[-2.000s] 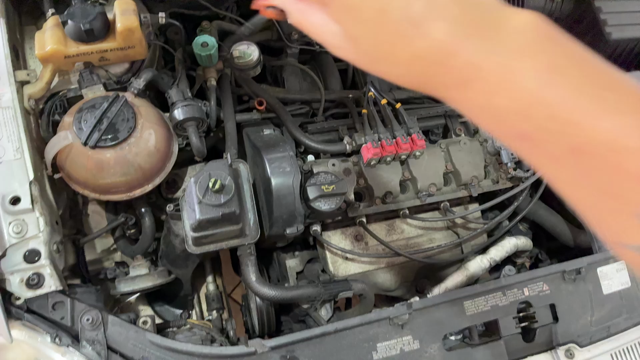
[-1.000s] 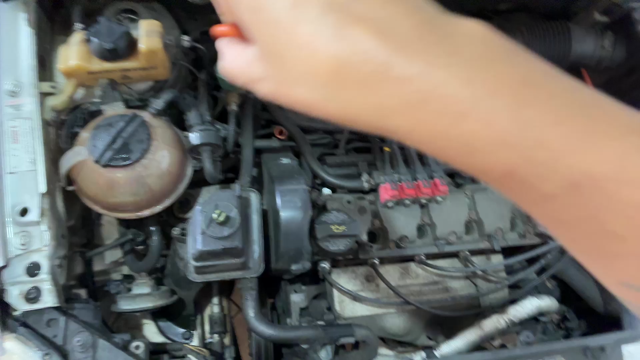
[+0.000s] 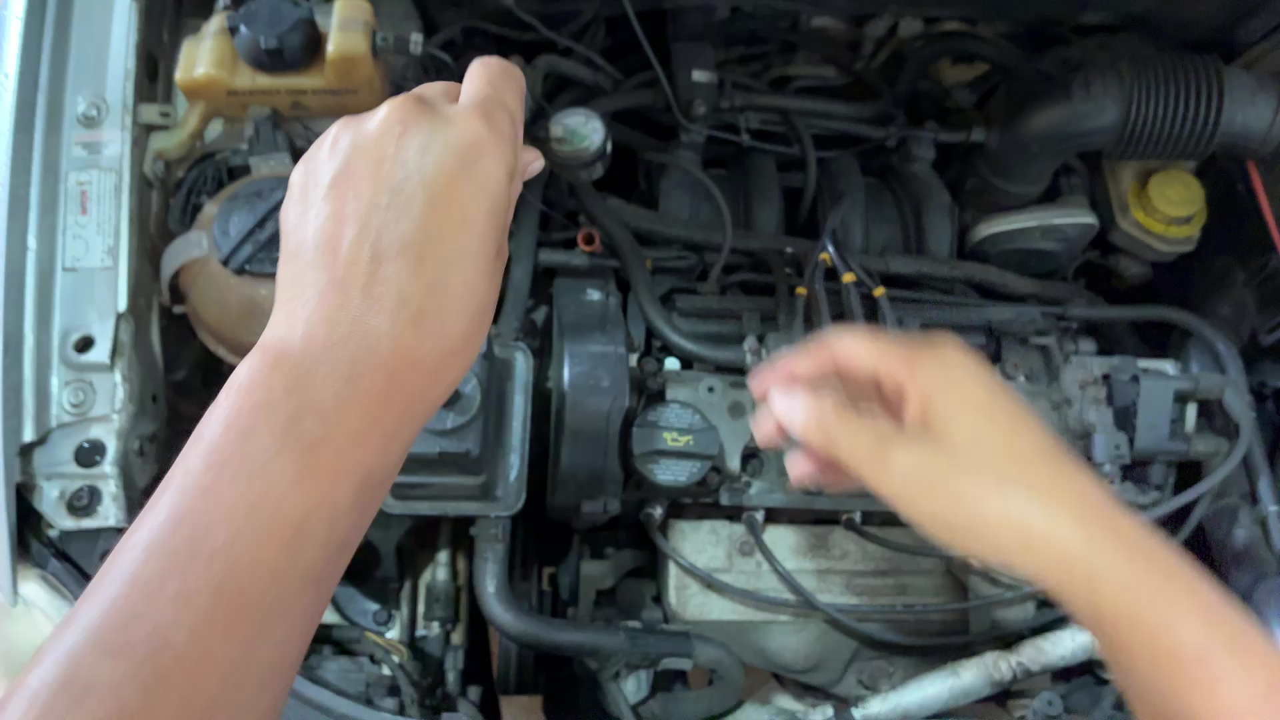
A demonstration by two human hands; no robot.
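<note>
My left hand (image 3: 410, 190) reaches into the upper left of the engine bay, its fingers curled beside a round pressure gauge (image 3: 578, 140); the back of the hand hides what the fingers touch. It partly covers the brown coolant reservoir and its black cap (image 3: 250, 225). My right hand (image 3: 860, 410), blurred, is over the cylinder head, right of the black oil filler cap (image 3: 676, 443), fingers bent together. Whether it holds anything cannot be told. Above it rise thin black leads (image 3: 850, 280) with yellow bands; their lower ends are hidden behind the hand.
A yellowish fluid reservoir (image 3: 340, 60) stands at upper left. A ribbed air intake hose (image 3: 1170, 105) and a reservoir with a yellow cap (image 3: 1170, 205) are at upper right. Black spark plug leads (image 3: 780, 590) loop before the engine. The silver fender edge (image 3: 95, 200) borders the left.
My left hand has come into view at the gauge. The arm across the upper right is gone from there, and my right hand is now over the cylinder head. The red connectors seen earlier are hidden.
</note>
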